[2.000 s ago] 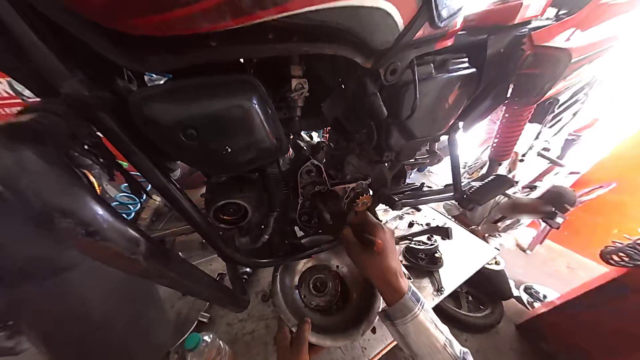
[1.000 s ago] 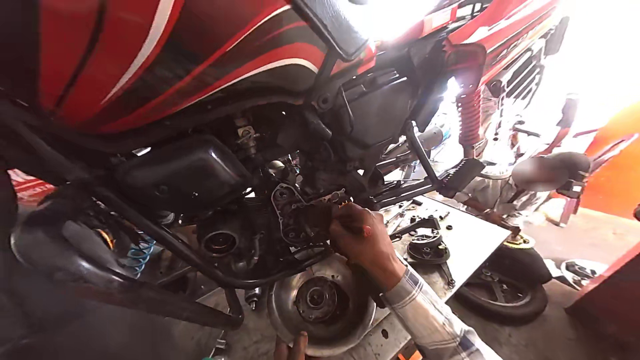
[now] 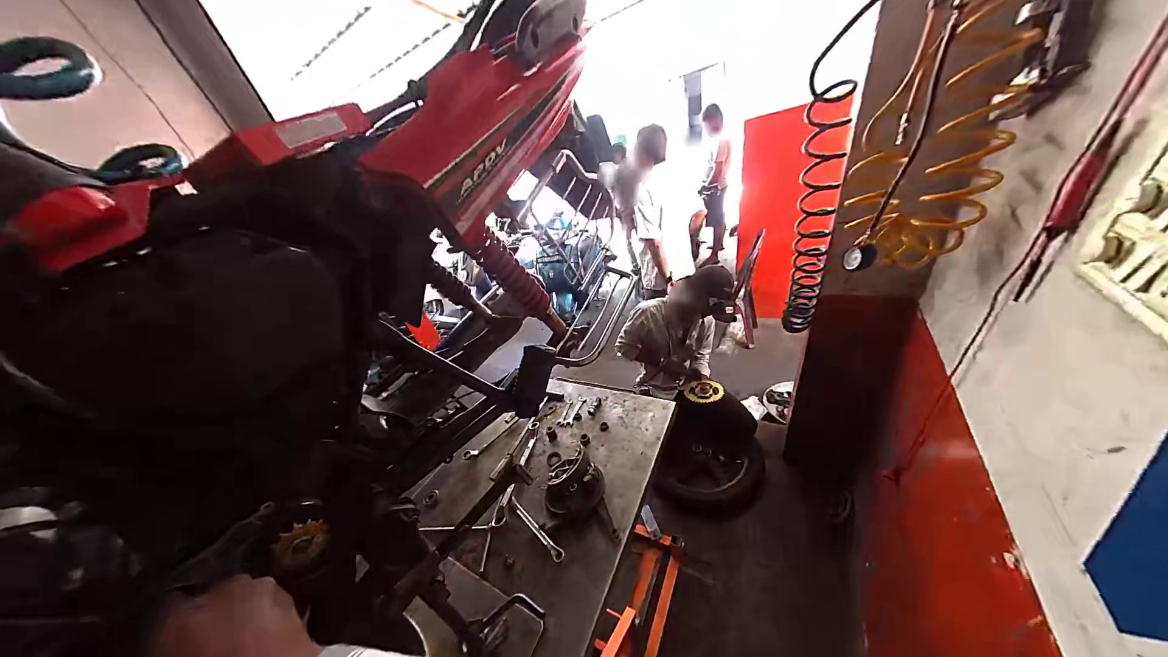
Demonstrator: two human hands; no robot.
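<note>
At the bottom left, beside the dark underside of a red motorcycle [image 3: 474, 146], is my right hand [image 3: 233, 616], blurred and partly cut off by the lower edge. A small toothed sprocket [image 3: 301, 545] of brassy colour shows just above it, against the engine area. Whether my fingers touch anything is hidden in shadow. My left hand is outside the view. Right of the motorcycle, a metal bench [image 3: 630, 429] carries a round metal part [image 3: 573, 484], a combination wrench [image 3: 538, 529] and several smaller tools and fittings.
A co-worker [image 3: 680, 328] sits low behind the bench, near a wheel with a tyre [image 3: 712, 479] and a yellow sprocket [image 3: 704, 392]. An orange metal stand [image 3: 643, 593] is beside the bench. Coiled air hoses [image 3: 808, 219] hang by a pillar. Other people stand farther back.
The view has swung far to the right and up. My left hand, earlier at the rim of a round metal pan, has left the view, as has the pan.
</note>
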